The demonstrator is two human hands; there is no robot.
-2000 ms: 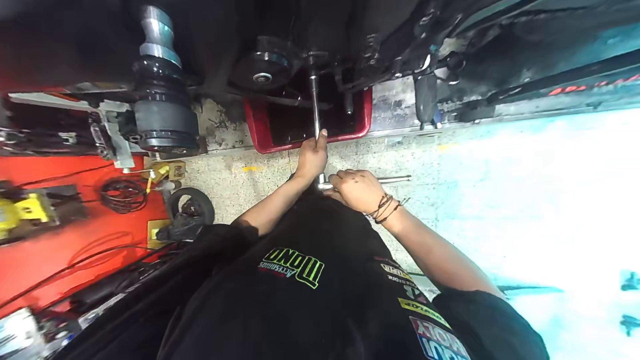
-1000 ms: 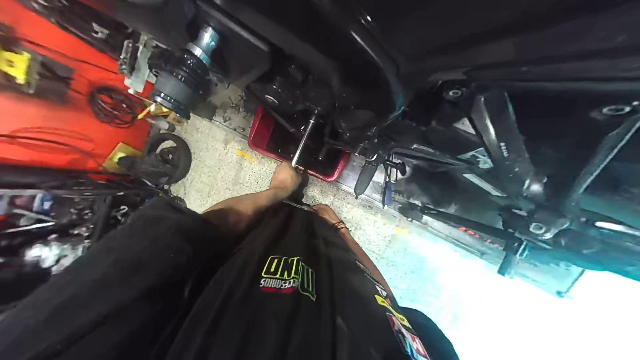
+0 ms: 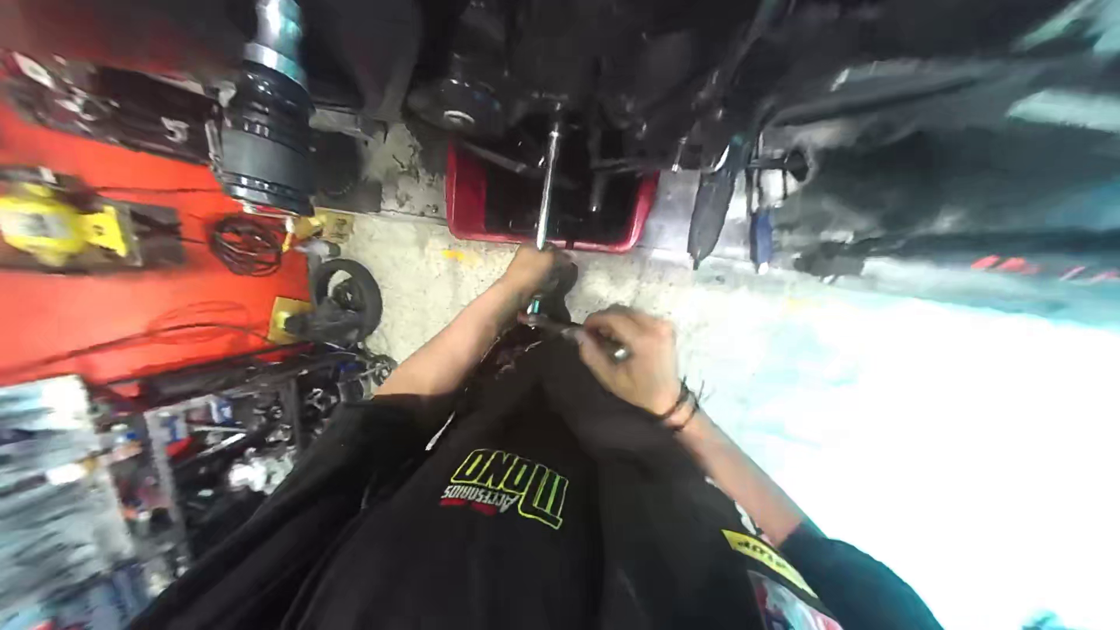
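Observation:
A long chrome extension bar (image 3: 549,188) runs from the dark underside of a vehicle (image 3: 525,52) down into my left hand (image 3: 532,269), whose fingers are wrapped around it. Below that hand the bar meets the head of a ratchet or similar handle, blurred here. My right hand (image 3: 632,354), with cords at the wrist, is closed on this handle (image 3: 619,352), to the right of the bar. Behind the bar a red plastic tray (image 3: 468,188) lies under the vehicle. Where the bar's far end sits among the dark parts is hard to tell.
A black and chrome cylindrical part (image 3: 267,144) hangs at upper left. Beyond it are a coiled cable (image 3: 247,245), a yellow machine (image 3: 39,226), a small wheel (image 3: 348,297) and a cluttered rack (image 3: 219,437). Dark-handled tools (image 3: 713,210) hang or lie right of the tray.
The view has turned and shifted. Two seconds ago my right hand was close beside the bar, with a handle pointing right; now it is farther below my left hand, which still grips the bar.

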